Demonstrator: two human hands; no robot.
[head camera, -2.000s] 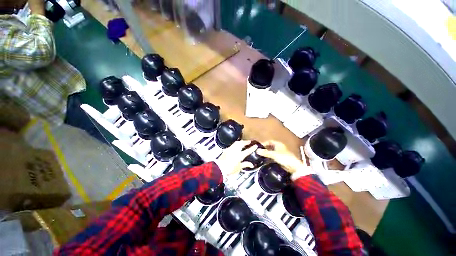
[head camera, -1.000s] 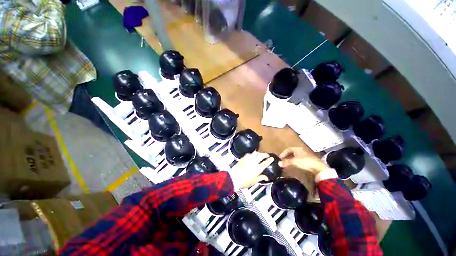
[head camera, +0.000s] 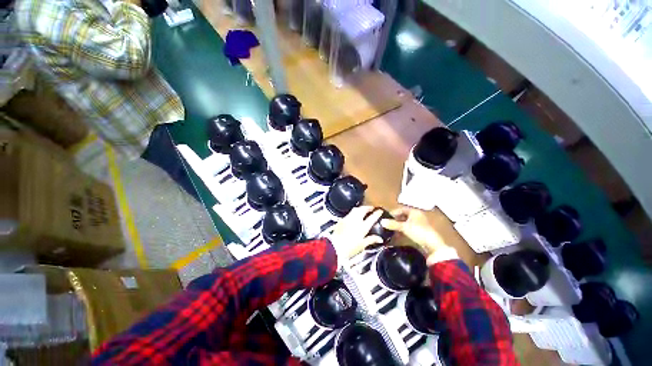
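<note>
Many identical white units with glossy black ball heads stand in two close rows in front of me, with dark slots in their white bodies (head camera: 298, 170). My left hand (head camera: 357, 232) and my right hand (head camera: 417, 230) are on opposite sides of one black ball head (head camera: 381, 226) in the right-hand row. The fingers of both hands touch it and partly cover it. Whether a small piece is between my fingers cannot be told. Another black ball head (head camera: 400, 266) is just nearer to me than my hands.
More black-headed units on white blocks (head camera: 488, 230) stand on brown board at the right. A purple cloth (head camera: 241, 46) and translucent packs (head camera: 355, 36) lie behind. A person in a plaid sleeve (head camera: 93, 50) is at upper left. Cartons (head camera: 71, 207) stand left; a pale shelf (head camera: 543, 64) is overhead.
The view has shifted, so the rows and other units appear farther right and more of the left cartons shows. Both hands stay together at a ball head.
</note>
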